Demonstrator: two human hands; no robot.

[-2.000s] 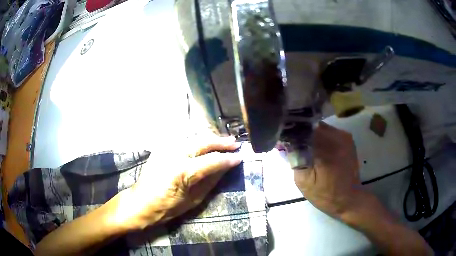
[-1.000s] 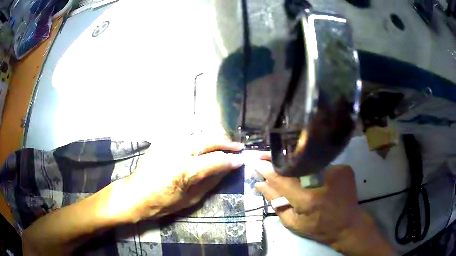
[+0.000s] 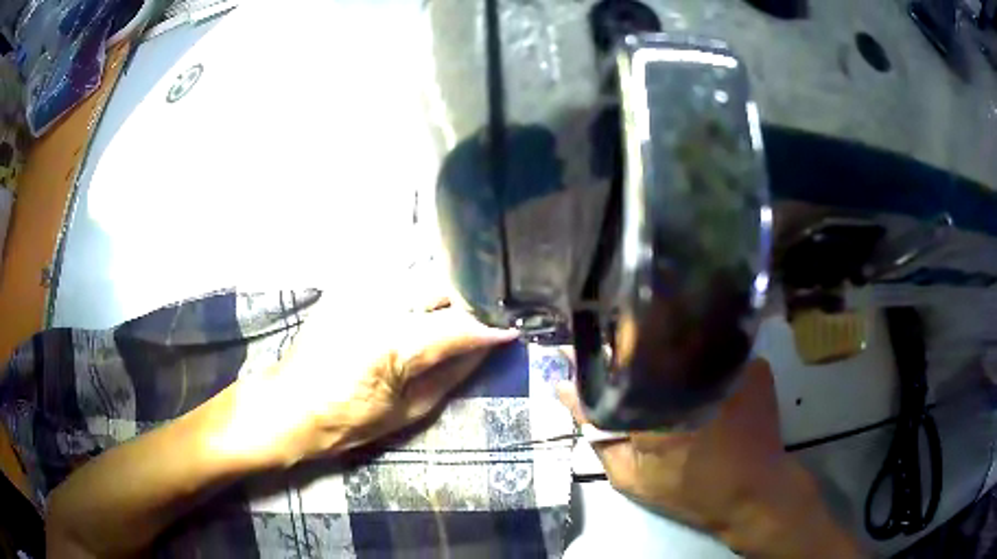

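Plaid fabric (image 3: 437,470) in navy, white and grey lies on the white bed from the lower left to below the machine head (image 3: 525,131). My left hand (image 3: 372,382) lies on the fabric, its fingertips pressing it beside the small metal parts under the head. My right hand (image 3: 700,459) is at the fabric's right edge, its fingers partly hidden behind the shiny take-up lever guard (image 3: 694,229). Its fingertips seem to touch the fabric edge, but I cannot tell whether they grip. The needle cannot be made out.
Black loop-handled shears (image 3: 905,470) lie to the right of my right hand. A yellow ridged knob (image 3: 829,334) is on the head. An orange-brown board (image 3: 55,218) runs along the left, with plastic-bagged items (image 3: 71,66) at the upper left. Strong glare covers the bed.
My right hand has come left from behind the guard to the fabric's edge. My left index finger has drawn in lower by the metal parts. The view has shifted, moving the guard rightward.
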